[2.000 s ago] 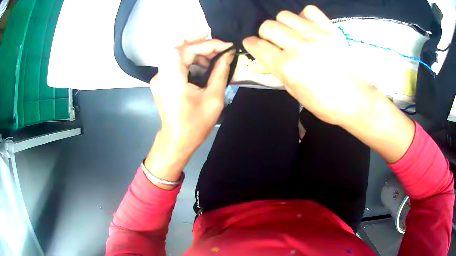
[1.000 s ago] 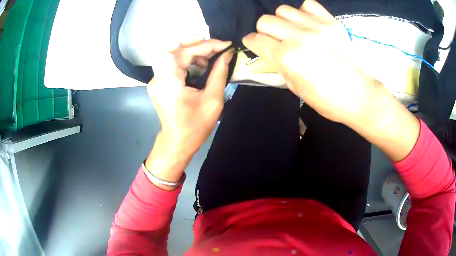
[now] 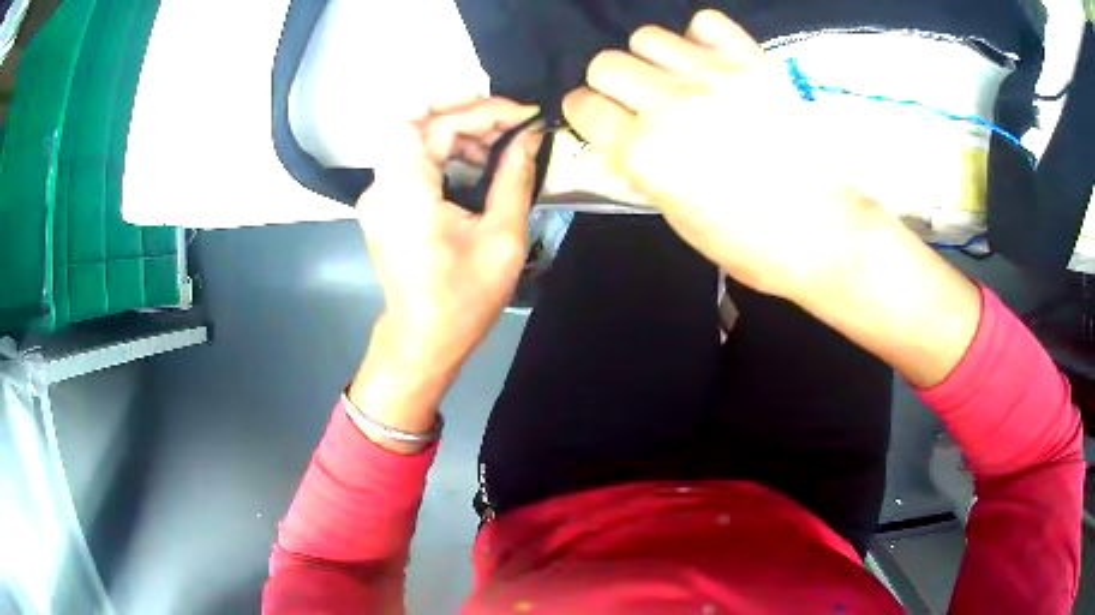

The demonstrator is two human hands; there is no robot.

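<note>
The black fabric bag body lies across the white table at the top of the view, with a pale zip line at its right part. The black strap curves around at the left, and its dark end shows at the left fingertips. My left hand pinches the dark strap end between thumb and index finger. My right hand is closed beside it, its fingertips almost touching the left ones. A small dark, thin bit shows between the fingertips; whether the right palm holds a tool is hidden.
The white table edge runs in front of me. A green crate stands at the left beside a grey metal bar. Blue cord lies at the right near a yellow patch. A round wastebasket, partly hidden by my sleeve, is at lower right.
Both hands have shifted slightly left, still fingertip to fingertip at the strap end. The view has moved a little, and the wastebasket is more covered by the right sleeve.
</note>
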